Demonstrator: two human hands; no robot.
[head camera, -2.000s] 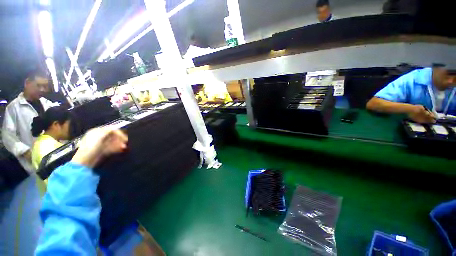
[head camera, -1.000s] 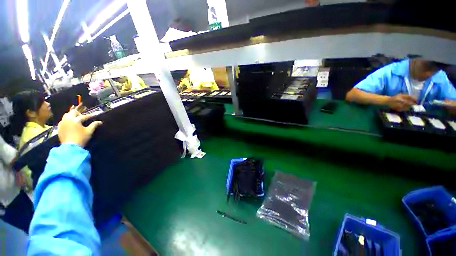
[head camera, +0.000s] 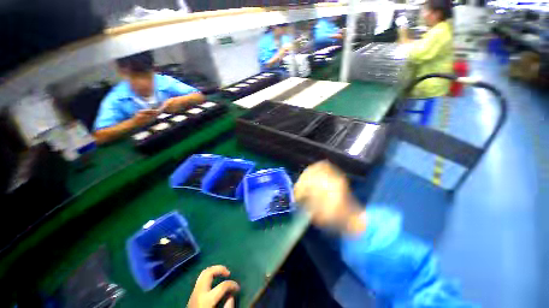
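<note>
My right hand (head camera: 328, 195), in a blue sleeve, is blurred at the bench edge beside the nearest right blue bin (head camera: 250, 201); I cannot tell if it holds anything. My left hand (head camera: 210, 291) is cut off by the bottom edge, its fingers curled but apart, with nothing seen in them. The right bin holds small black parts (head camera: 280, 201). Two adjoining blue bins (head camera: 176, 178) with dark contents are left of it. Another blue bin (head camera: 139, 264) at lower left holds loose black strips (head camera: 171, 252). A black tray stack (head camera: 289, 139) holds dark glossy slabs.
A clear bag (head camera: 90, 283) lies at lower left. A person in blue (head camera: 114, 111) works opposite at a tray of pale-backed pieces (head camera: 174, 127). A person in yellow (head camera: 434, 54) stands at upper right. A black curved bar (head camera: 496, 114) is over the blue floor (head camera: 493, 240).
The view has swung right, from the left tray stack to the right bins and trays. My left hand is now low at the bench, no longer raised. My right hand has come into view.
</note>
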